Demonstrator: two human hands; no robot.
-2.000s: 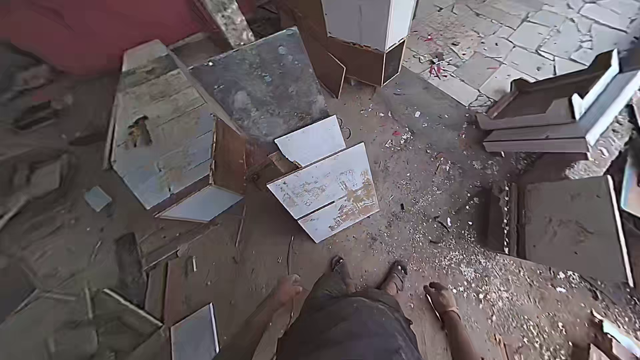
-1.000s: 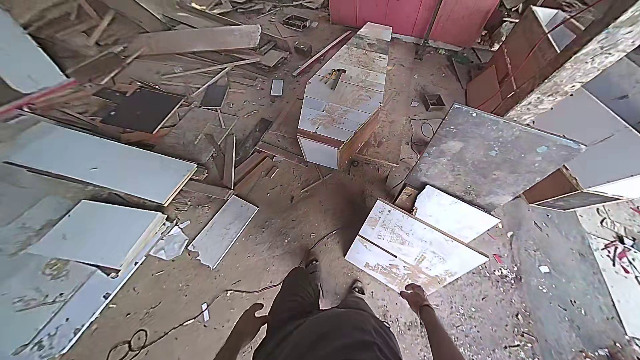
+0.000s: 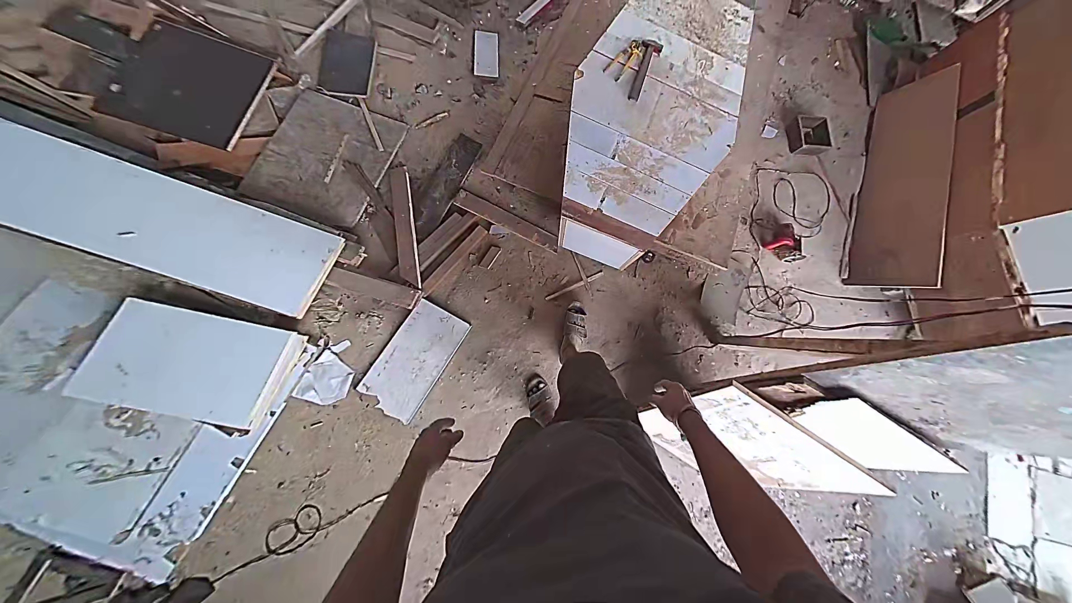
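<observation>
My left hand (image 3: 436, 444) hangs over the dirt floor with its fingers loosely curled and nothing in it. A small white board (image 3: 415, 360) lies just beyond that hand. My right hand (image 3: 672, 400) hangs in the air by the near corner of a stained white board panel (image 3: 762, 440); it holds nothing that I can see. A coffin-shaped panelled piece (image 3: 653, 126) lies on the floor ahead, with a hammer (image 3: 643, 71) and yellow-handled pliers (image 3: 621, 60) on its top.
White boards (image 3: 176, 360) are stacked at the left. Scrap wood (image 3: 444, 243) and dark panels (image 3: 188, 82) lie ahead on the left. A red power tool (image 3: 782, 242) with tangled cord sits at the right, near a brown panel (image 3: 904, 180). A looped cable (image 3: 293, 528) crosses the floor at lower left.
The view has swung left and moved toward the coffin-shaped piece. The stained white panel, in front of me two seconds ago, now lies at my right side. My hands remain without anything in them.
</observation>
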